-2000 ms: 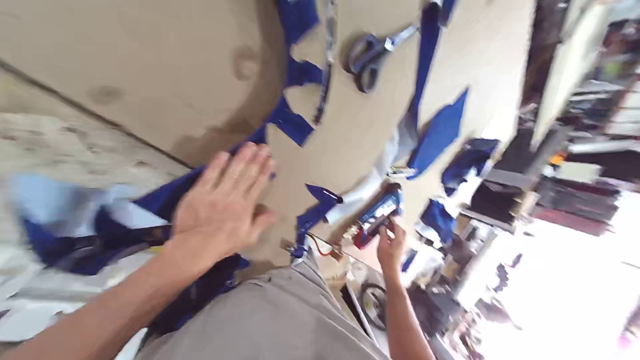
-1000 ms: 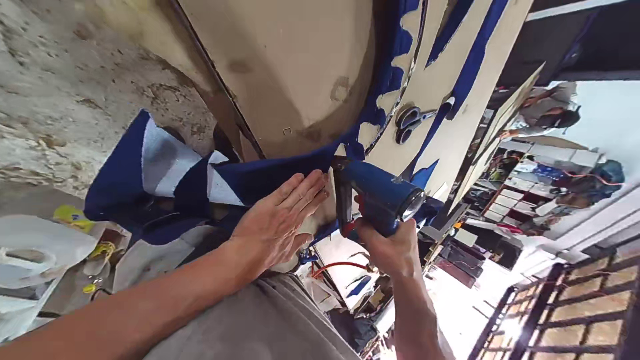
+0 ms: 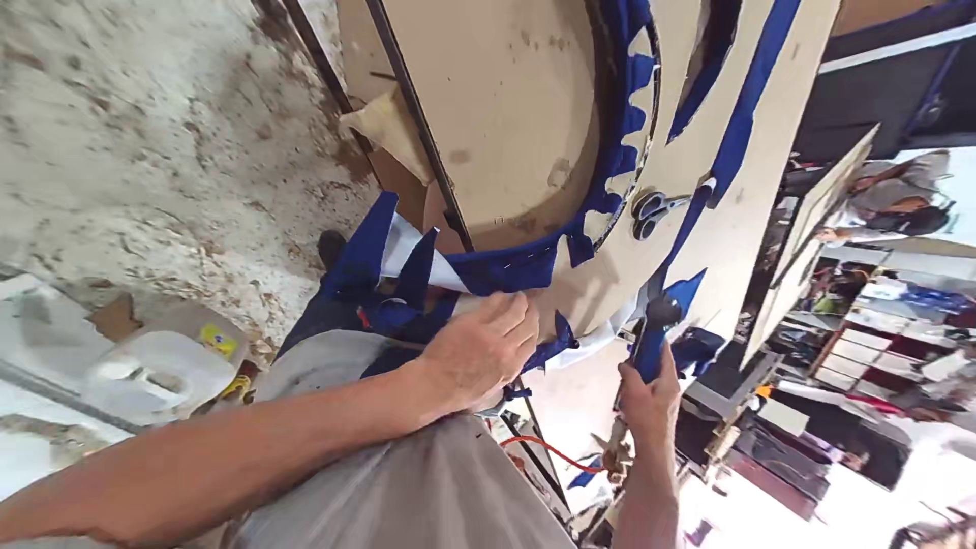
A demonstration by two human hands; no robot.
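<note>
My left hand [image 3: 488, 343], its fingers together and partly curled, is at the lower edge of blue fabric [image 3: 515, 267] folded over a curved board rim; whether it pinches the cloth is hidden. Small staples show in the fabric there. To its right, my right hand [image 3: 652, 389] grips a blue staple gun [image 3: 650, 343], held away from the fabric edge. Notched blue fabric tabs [image 3: 637, 118] follow the curve upward. Dark-handled scissors [image 3: 652, 213] lie on the tan board [image 3: 770, 145], between the tabs and a long blue strip [image 3: 743, 130].
An orange-red hose [image 3: 553, 450] runs below the board between my hands. A dark bar [image 3: 419, 122] crosses the upper middle. At lower left stands a translucent plastic jug [image 3: 164, 377]. Another person [image 3: 900, 198] is at the far right, near cluttered shelves [image 3: 862, 320].
The staple gun was beside my left hand a second ago and is now apart from it, to the right. My left hand's fingers have gone from flat to curled.
</note>
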